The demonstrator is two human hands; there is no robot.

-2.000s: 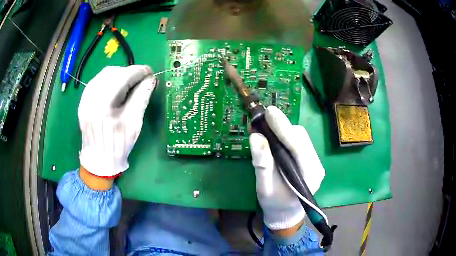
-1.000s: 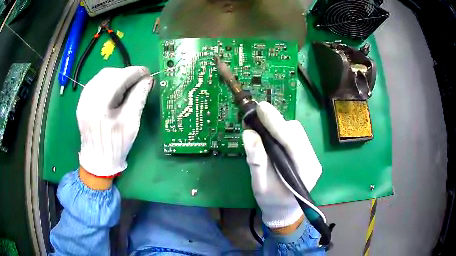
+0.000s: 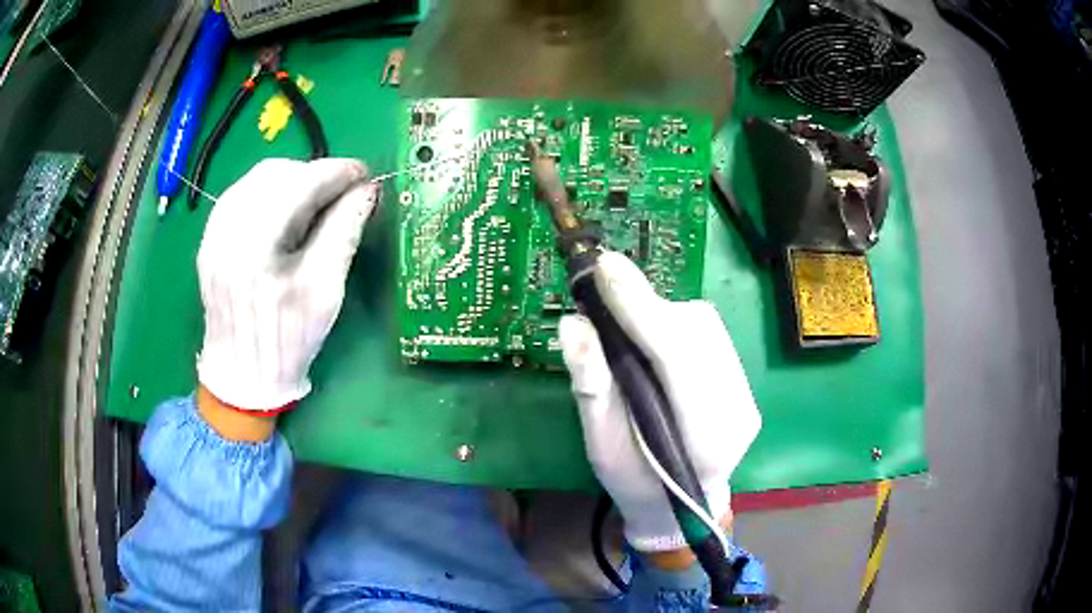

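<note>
A green circuit board point(image 3: 563, 275) lies solder side up on the green mat. My left hand point(image 3: 278, 281), in a white glove, pinches thin solder wire point(image 3: 401, 175) left of the board; the wire reaches over the board's upper left part. My right hand point(image 3: 665, 407), in a white glove, grips a soldering iron point(image 3: 623, 365) by its black handle. The iron's tip is at the board's upper middle, near the wire's end. Whether the tip touches a joint is too small to tell.
A translucent fume hood point(image 3: 563, 54) hangs at the board's far edge. Cutters point(image 3: 314, 122) and a blue pen-like tool point(image 3: 192, 108) lie at the left. An iron stand point(image 3: 814, 180) with a yellow sponge point(image 3: 832, 296) and a black fan point(image 3: 832, 60) are at the right. A conveyor point(image 3: 42, 252) runs at far left.
The iron's handle has swung slightly left and steeper, with my right hand. Its tip stays around the board's upper middle. My left hand keeps its pinch on the wire. The view has shifted slightly.
</note>
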